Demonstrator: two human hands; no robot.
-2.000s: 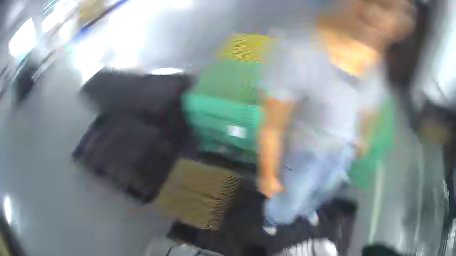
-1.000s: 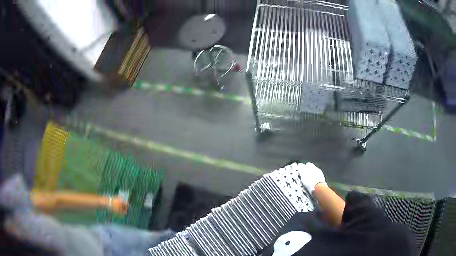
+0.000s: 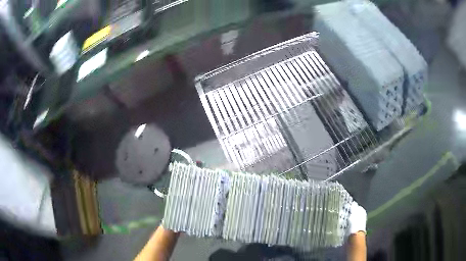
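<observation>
A long stack of PCB panels [image 3: 260, 208], thin upright white-grey edges side by side, is held level in front of me, just before the wire shelf cart [image 3: 265, 107]. My right hand [image 3: 357, 219], in a white glove, presses on the stack's right end. My left forearm reaches the stack's left end; the left hand itself is mostly hidden behind the stack, near its lower left corner [image 3: 171, 229]. Two other PCB panel stacks [image 3: 357, 51] lie side by side on the cart's right part.
A round grey stool [image 3: 143, 154] stands left of the cart, close to the held stack's left end. A dark bench with a yellow strip [image 3: 96, 38] is at upper left. Brown-yellow upright edges [image 3: 87, 204] show at lower left. Green floor lines [image 3: 409, 191] run at right.
The cart and stool are now much nearer, and the held stack has turned from slanted to nearly level across the view. The other person and the green and yellow piles have left the view.
</observation>
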